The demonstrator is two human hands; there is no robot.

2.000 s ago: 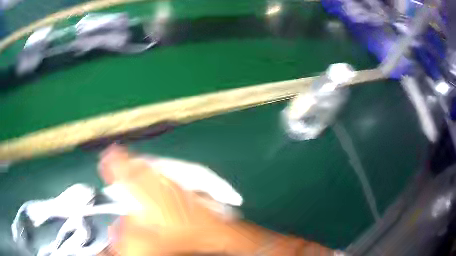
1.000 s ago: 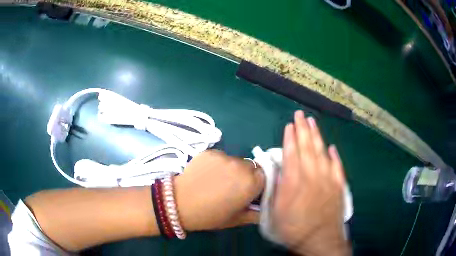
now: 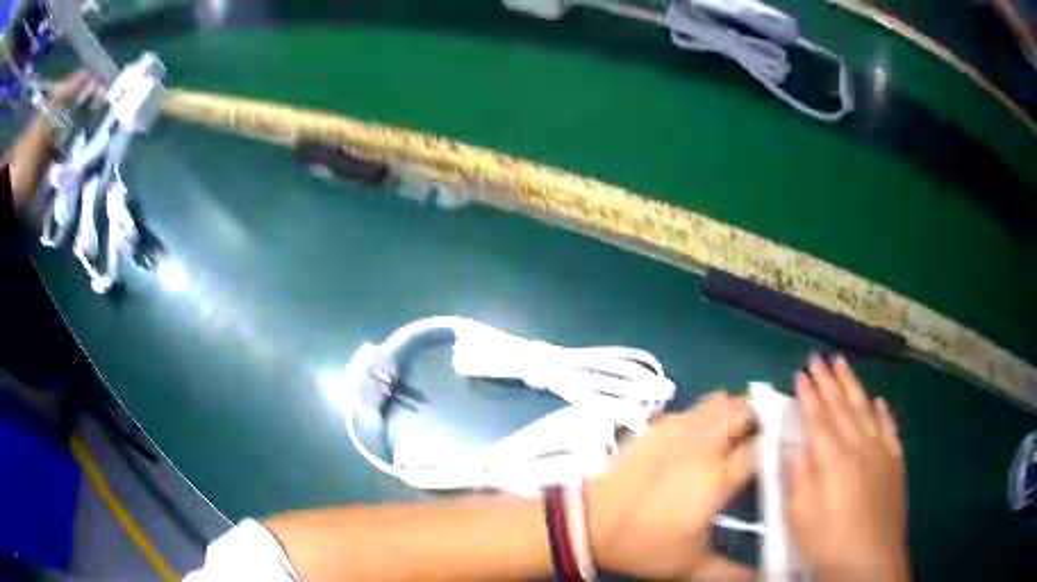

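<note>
My left hand [image 3: 677,483], with bracelets at its wrist, is curled at the left side of a white piece, likely a power strip body, mostly hidden between my hands. My right hand [image 3: 847,466] lies with fingers extended against a white wiping cloth [image 3: 777,455] at that piece's right side. The cloth and block are hard to tell apart. A looped white power cord [image 3: 546,370] lies left of my hands, partly behind my left forearm. Its plug [image 3: 362,387] lies at the left end of the loop, with dark pins or their shadows beside it.
A worn yellowish rail [image 3: 546,193] with dark edge strips [image 3: 802,318] separates the dark green worktop [image 3: 262,296] from the green belt. Another corded unit [image 3: 756,40] lies on the belt. At far left, a person's hand is near a corded bundle [image 3: 108,171]. A clear bottle [image 3: 1023,472] is cut off at right.
Since one second ago the view has turned left, so my hands and the cord sit farther right and lower. The other person's hand and bundle now show. My hands stay together at the white piece.
</note>
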